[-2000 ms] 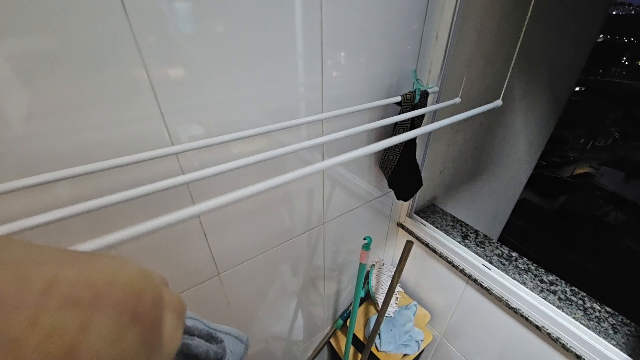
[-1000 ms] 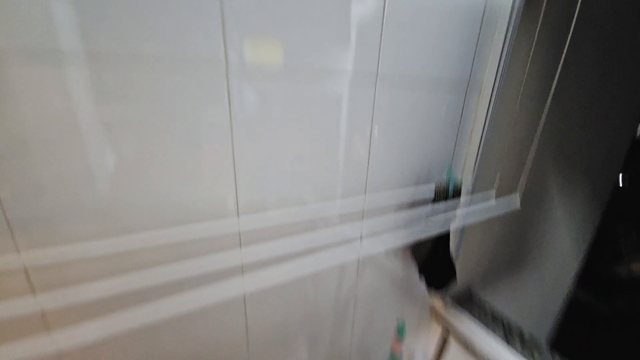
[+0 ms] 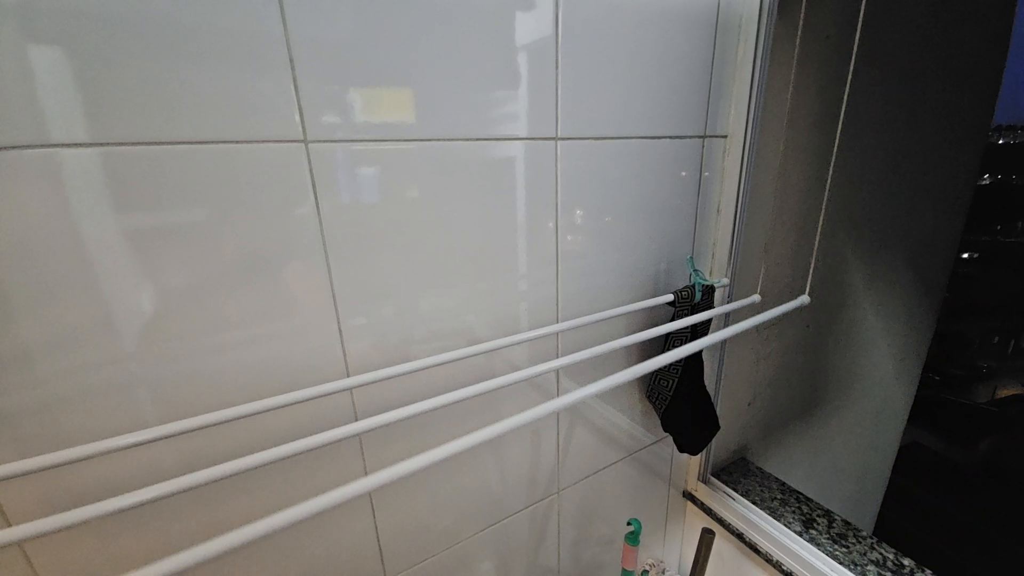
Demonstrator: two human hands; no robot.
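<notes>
Neither my left hand nor my right hand shows in the head view. Three white rods of a hanging clothes-drying rack run from the lower left to the right; the nearest rod (image 3: 512, 434) ends beside the window. A black patterned sock (image 3: 690, 400) hangs at the right end of the rearmost rod (image 3: 448, 358), held there by a green clothespin (image 3: 698, 276). Thin cords (image 3: 832, 160) rise from the ends of the two nearer rods.
Behind the rods is a white tiled wall (image 3: 432, 256). At the right lies a speckled granite window sill (image 3: 816, 512) beside a white frame track (image 3: 768, 524). Below stand a green handle end (image 3: 632, 536) and a brown stick (image 3: 702, 552).
A hand and a grey cloth at the lower left two seconds ago are out of view now. The view has tilted upward. The sock hangs at the same rod end.
</notes>
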